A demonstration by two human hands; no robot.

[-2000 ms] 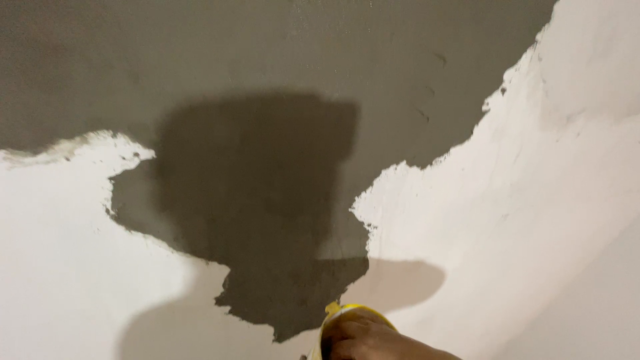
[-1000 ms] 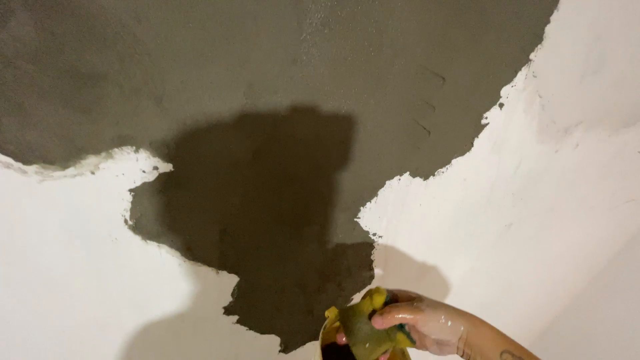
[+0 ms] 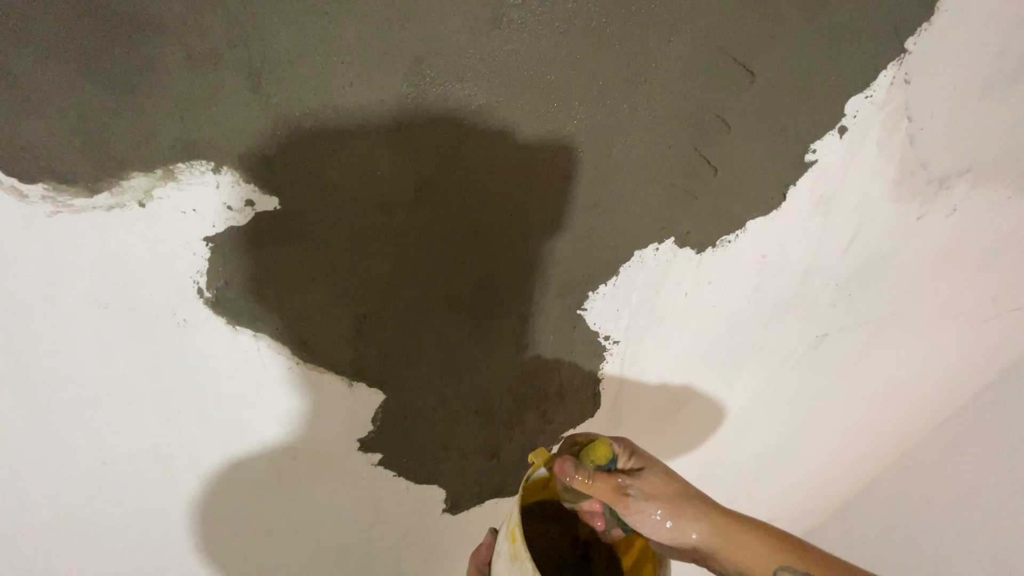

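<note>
My right hand (image 3: 640,496), wet and with drops on it, squeezes a yellow and green sponge (image 3: 598,453) over the mouth of a bucket (image 3: 512,544). The bucket is pale outside and yellow inside, with dark contents. At its left side the fingers of my left hand (image 3: 482,554) press against the outer wall; most of that hand is out of view. Behind them is a wall with a grey cement patch (image 3: 640,184) that has ragged edges, a few short cracks and a glistening area near the top.
White painted plaster (image 3: 800,336) borders the grey patch on both sides, with flaking edges. Shadows of a head and an arm fall across the wall. The bucket stands out in front of the wall at the bottom.
The right hand has come into clearer view at the bucket; one second ago the sponge showed more widely, and now it is squeezed smaller in the fist. Left fingers now show beside the bucket.
</note>
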